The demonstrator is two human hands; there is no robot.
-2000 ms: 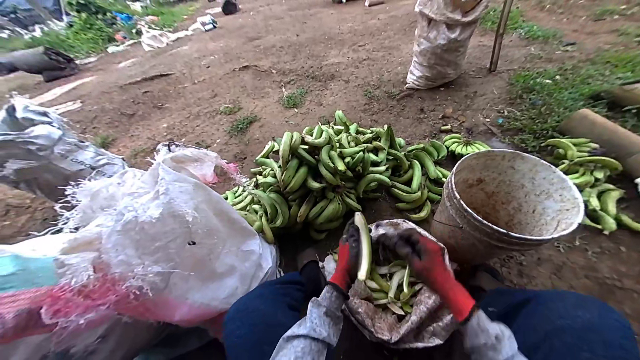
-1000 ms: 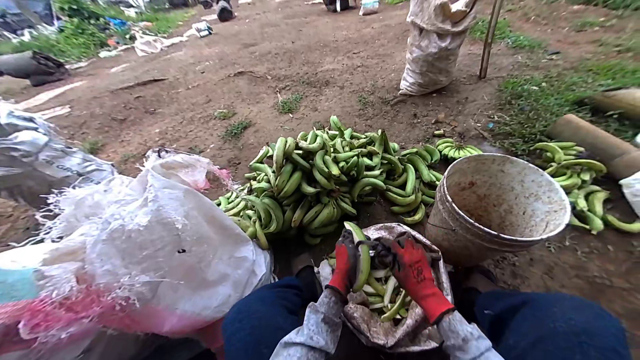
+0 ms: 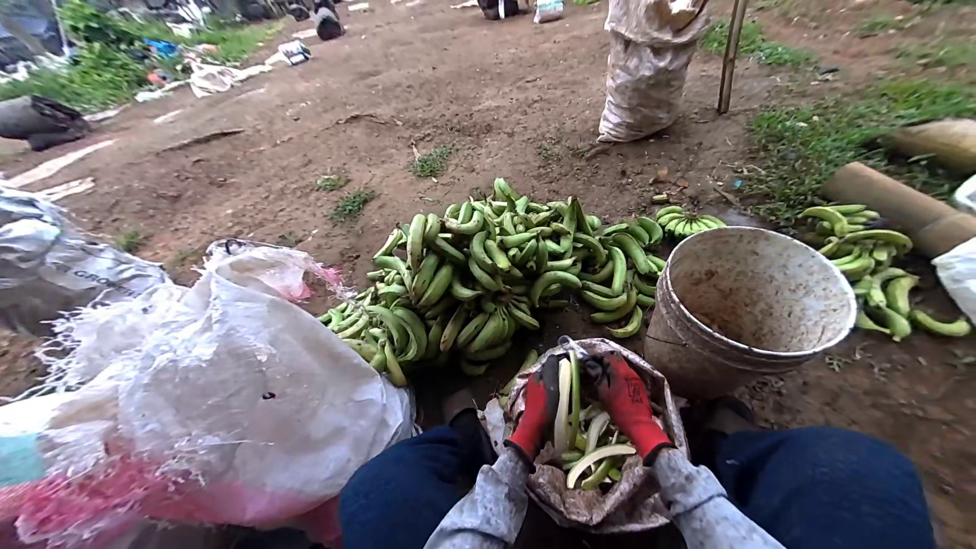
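Note:
My left hand [image 3: 540, 408], in a red and black glove, is closed around a green plantain [image 3: 564, 404] that stands partly peeled, a strip of green peel [image 3: 576, 393] hanging beside it. My right hand [image 3: 627, 400], gloved alike, is at the plantain's upper end; its fingertips are dark and blurred, and whether they hold a tool I cannot tell. Both hands are over an open woven sack [image 3: 579, 499] between my knees, with peels and pale pieces [image 3: 598, 457] inside. Beyond it lies a heap of green plantains [image 3: 496, 274]. A dirty white bucket [image 3: 686, 335] stands right of the sack.
A large white and pink woven sack [image 3: 267, 389] lies at my left, a greyish sack [image 3: 69, 267] behind it. More green plantains [image 3: 877, 267] are at the right by a brown cylinder [image 3: 900, 206]. A filled sack [image 3: 644, 76] stands near a wooden pole [image 3: 732, 57].
The plantain between my hands, green along its side a second ago, now shows a pale peeled length with a strip beside it. My hands have stayed over the sack.

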